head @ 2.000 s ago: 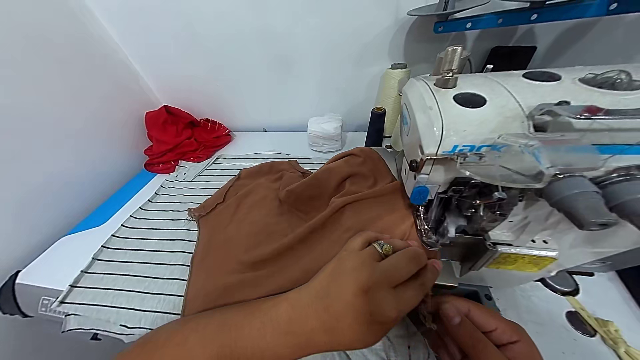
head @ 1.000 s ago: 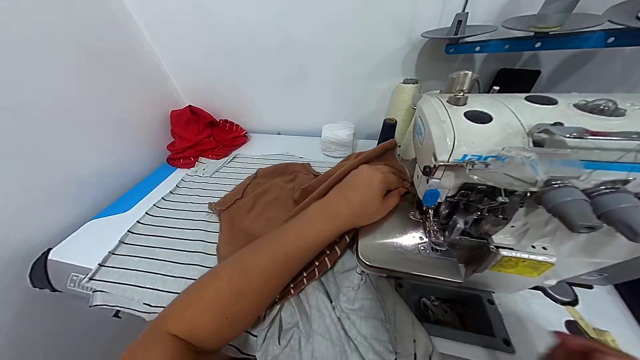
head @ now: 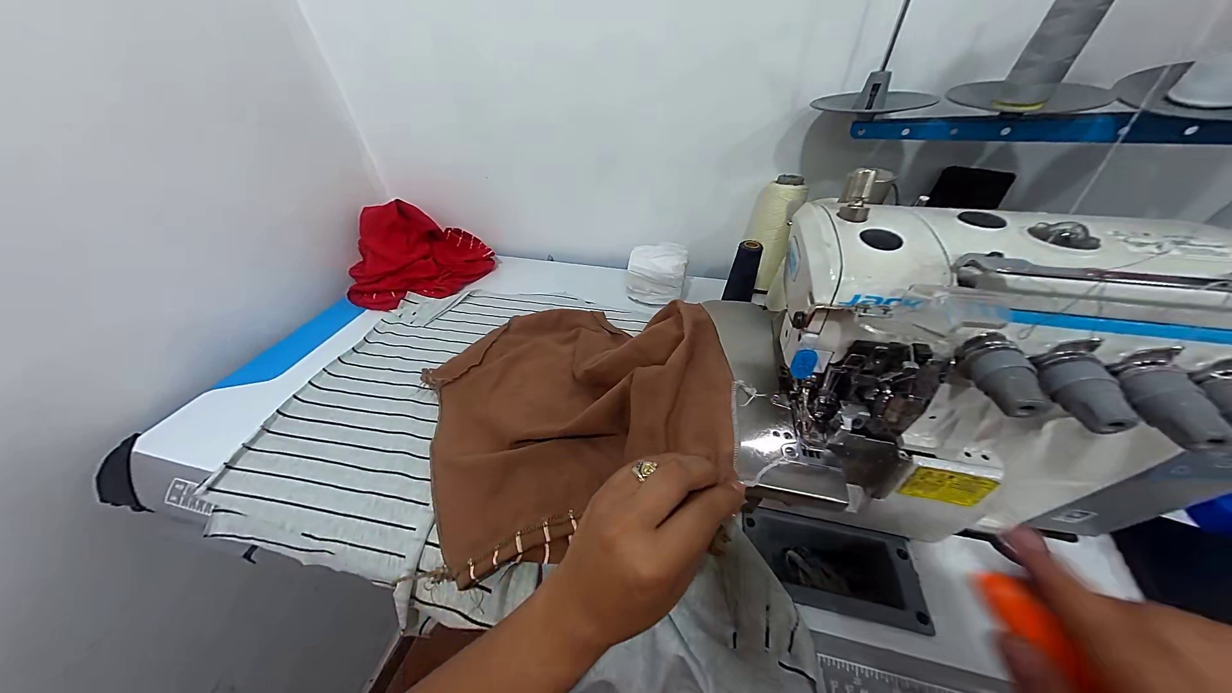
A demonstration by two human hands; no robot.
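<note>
Pinched between the fingers of my left hand (head: 650,539) is the edge of a brown fabric garment piece (head: 539,414), close to the front of the machine bed. The piece lies over striped white fabric (head: 327,462) and has an overcast edge on its right side. An overlock sewing machine (head: 895,385) stands to the right, with loose thread near its presser foot. My right hand (head: 1088,616), blurred, is at the lower right, closed on an orange tool (head: 1030,616) whose kind I cannot tell.
Red fabric (head: 414,255) sits at the back left. A white bundle (head: 657,273), a dark thread cone (head: 743,272) and a cream thread cone (head: 776,226) stand behind the brown piece. Below the machine bed is a dark framed opening (head: 837,577), with a ruler (head: 866,677) at the front edge.
The brown piece's right edge, at the needle area two seconds ago, now lies left of it. My left hand has come nearer to me. My right hand has come into fuller view with an orange tool.
</note>
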